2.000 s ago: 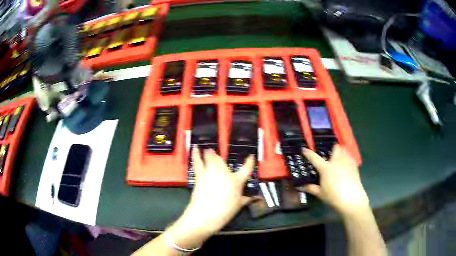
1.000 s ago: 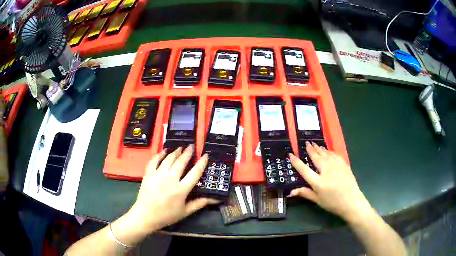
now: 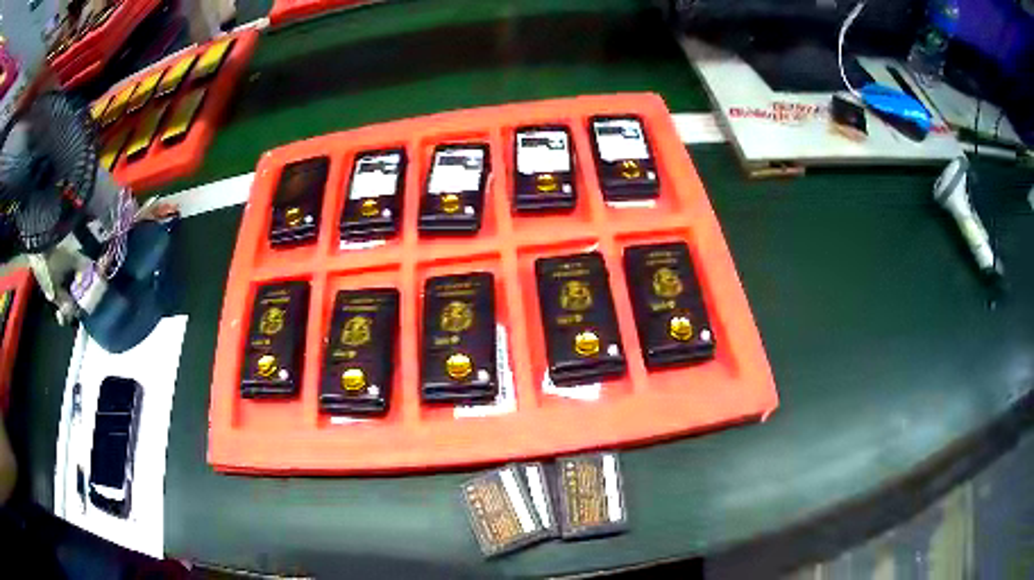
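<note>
A red-orange tray (image 3: 488, 433) holds closed flip phones in two rows of pockets. The front-row phones, such as the middle one (image 3: 458, 340), show black backs with gold emblem and lettering. In the back row, the leftmost phone (image 3: 299, 199) has a dark back; the others, such as the rightmost (image 3: 623, 156), show white printed labels. White paper slips show beside or under some phones. Three loose batteries (image 3: 592, 494) lie partly overlapping on the green bench in front of the tray. Neither of my hands can be made out.
A black phone (image 3: 113, 436) lies on white paper (image 3: 153, 476) at left, below a desk fan (image 3: 43, 170). Another red tray (image 3: 210, 102) stands back left. A white handheld device (image 3: 964, 215) and a pale board (image 3: 782, 142) with a blue item (image 3: 898, 108) are at right.
The four open front-row phones are now closed, backs up, in their pockets. Both hands have left the tray. The view has shifted, so the tray sits further left.
</note>
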